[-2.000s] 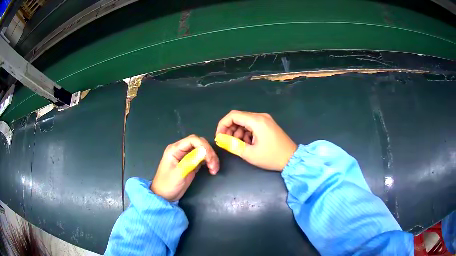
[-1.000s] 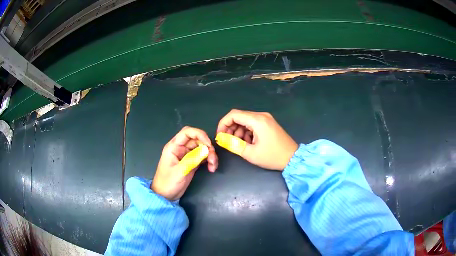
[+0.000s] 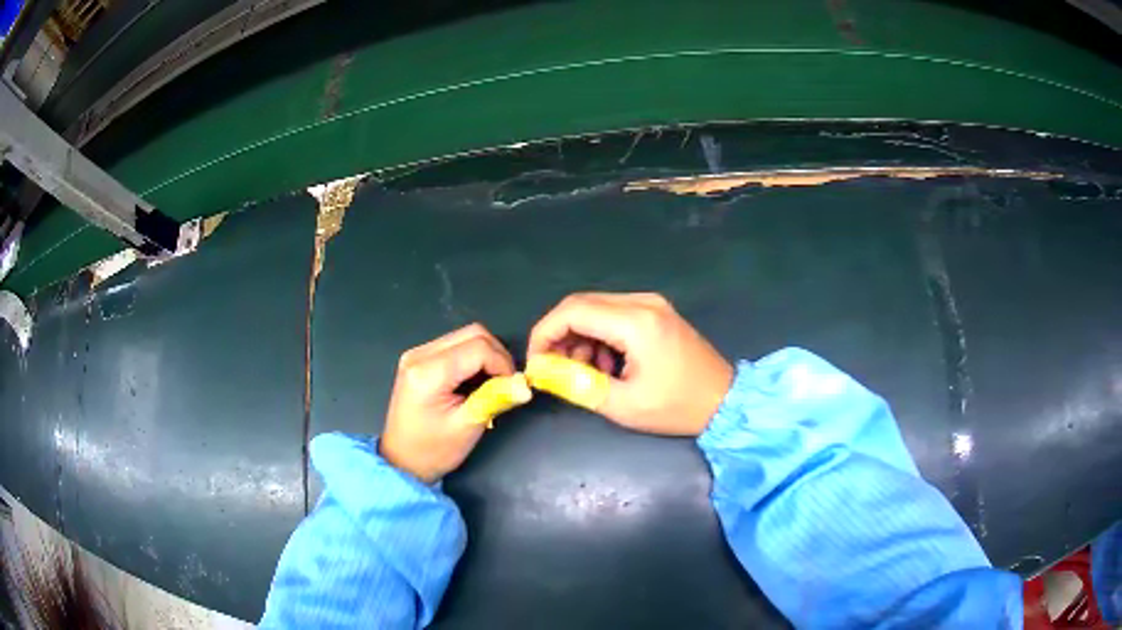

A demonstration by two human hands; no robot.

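Note:
My left hand point(image 3: 433, 404) and my right hand point(image 3: 650, 367) are held over the dark green bench top point(image 3: 787, 271), with their fingertips close together or touching. Fingers on both hands are curled, thumbs against the index fingers. A yellow finger covering point(image 3: 495, 399) is on my left thumb, with a small pale spot at its tip. Another yellow finger covering point(image 3: 571, 382) is on my right thumb. Whether anything thin is pinched between the fingertips is too small to tell.
The green conveyor belt point(image 3: 615, 89) runs behind the bench. A grey metal post point(image 3: 74, 172) stands at the belt edge on the left. The bench edge has a torn seam showing tan board. A red plastic item point(image 3: 1068, 597) shows low at the right.
My left hand has moved right, and its thumb tip now meets the right thumb tip area. My right hand has dropped slightly. Dark marks on the conveyor belt have moved left.

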